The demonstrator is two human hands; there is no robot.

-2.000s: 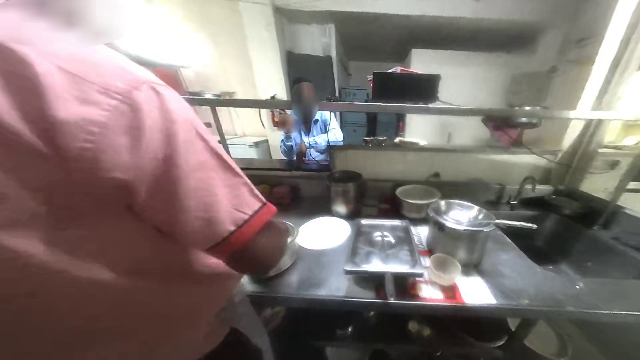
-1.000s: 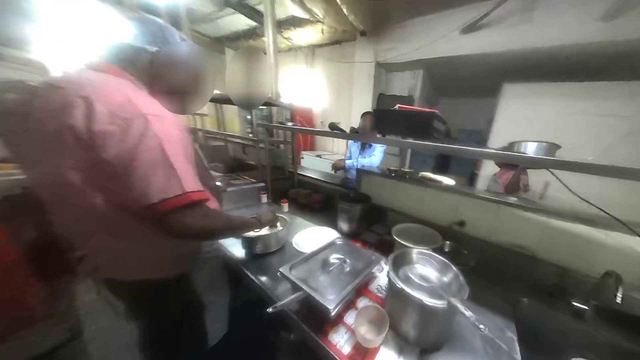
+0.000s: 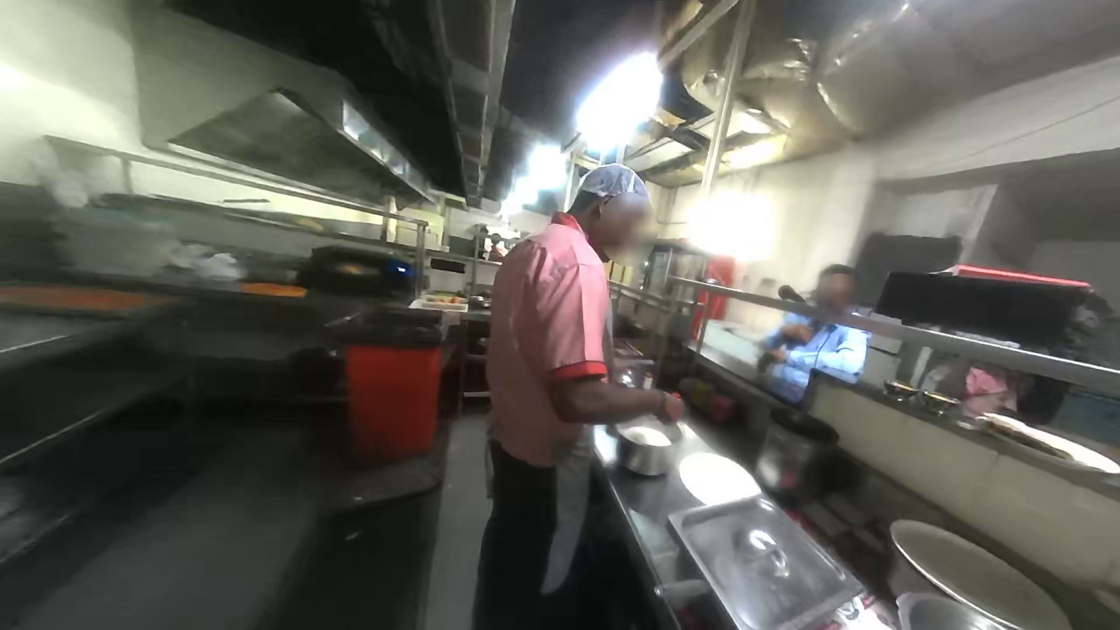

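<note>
Neither my left hand nor my right hand shows in the head view. Nearest to me on the steel counter lies a rectangular steel pan lid (image 3: 763,553) with a raised handle. Behind it is a round white plate (image 3: 717,479), and past that stands a steel pot (image 3: 646,451) with something white inside. A co-worker (image 3: 551,332) in a pink shirt and a hair net stands at the counter, one hand over that pot. At the lower right are a large round pan (image 3: 971,569) and the rim of a metal vessel (image 3: 945,612).
A red bin (image 3: 394,398) with a black liner stands on the left, beside the dark floor aisle. Steel worktops (image 3: 70,324) line the left side. A metal rail (image 3: 919,332) runs along the right, with a person (image 3: 818,341) in blue behind it.
The view has swung far to the left, bringing in the aisle and the red bin. The co-worker's hand stays at the pot.
</note>
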